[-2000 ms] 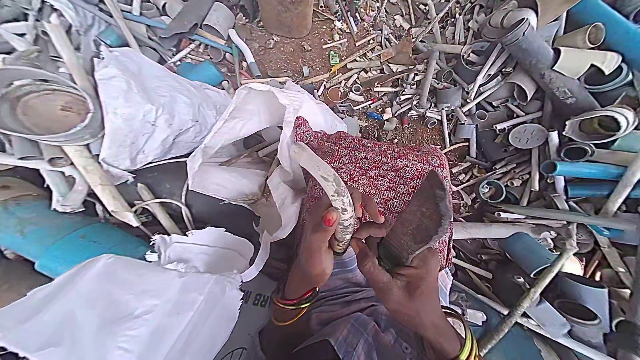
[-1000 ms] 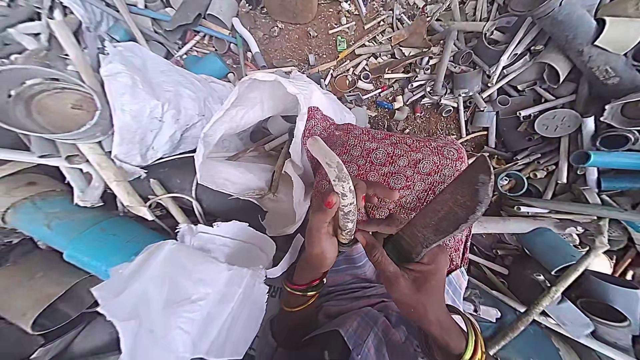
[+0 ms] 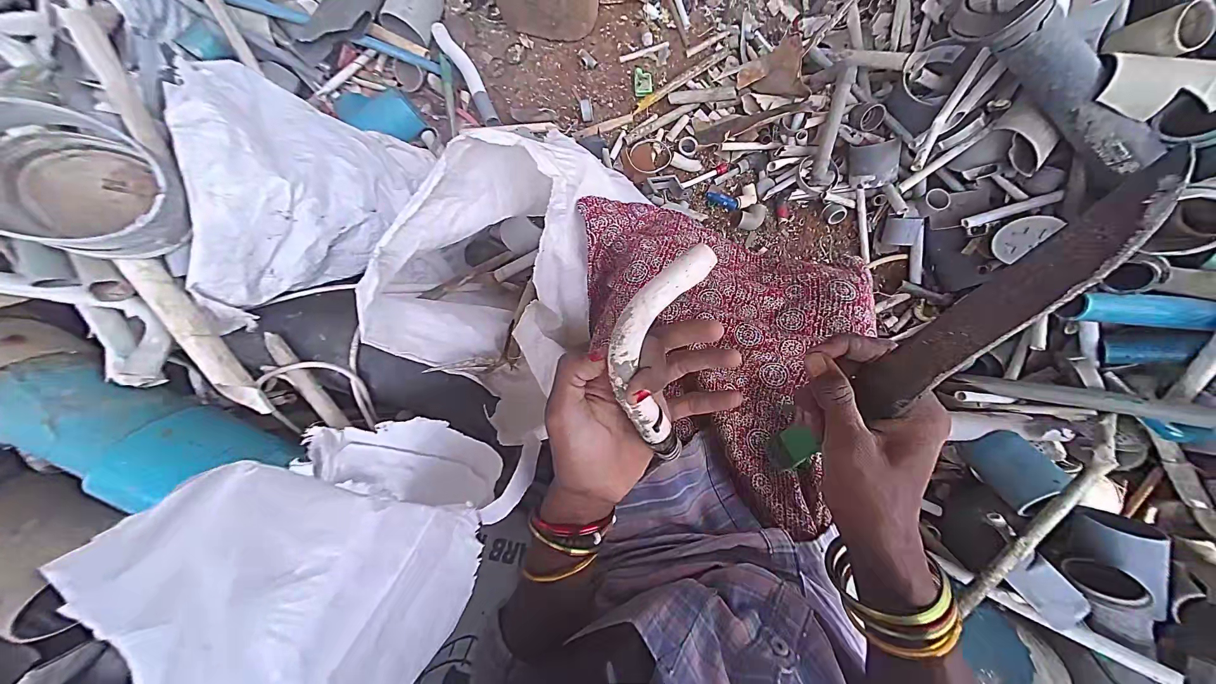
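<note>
On my left hand (image 3: 617, 418) lies a curved white plastic pipe (image 3: 646, 313), smeared with grey dirt; the fingers are spread and the thumb rests by the pipe's lower part. My right hand (image 3: 879, 437) grips a broad, dark, worn metal blade (image 3: 1026, 285) near its lower end; it slants up to the right. A small green piece (image 3: 796, 446) is beside the right fingers, and I cannot tell whether they hold it. Under both hands a red patterned cloth (image 3: 760, 313) lies over my lap.
An open white sack (image 3: 446, 332) with pipe scraps stands left of the cloth. More white sacks (image 3: 285, 171) lie further left. Pipe offcuts (image 3: 1026, 142) cover the ground at right, with a stick (image 3: 1045, 522) across them. A large blue pipe (image 3: 142, 437) lies at left.
My right hand has moved right, away from the left, with the blade now showing at greater length. The left fingers have opened out around the curved pipe.
</note>
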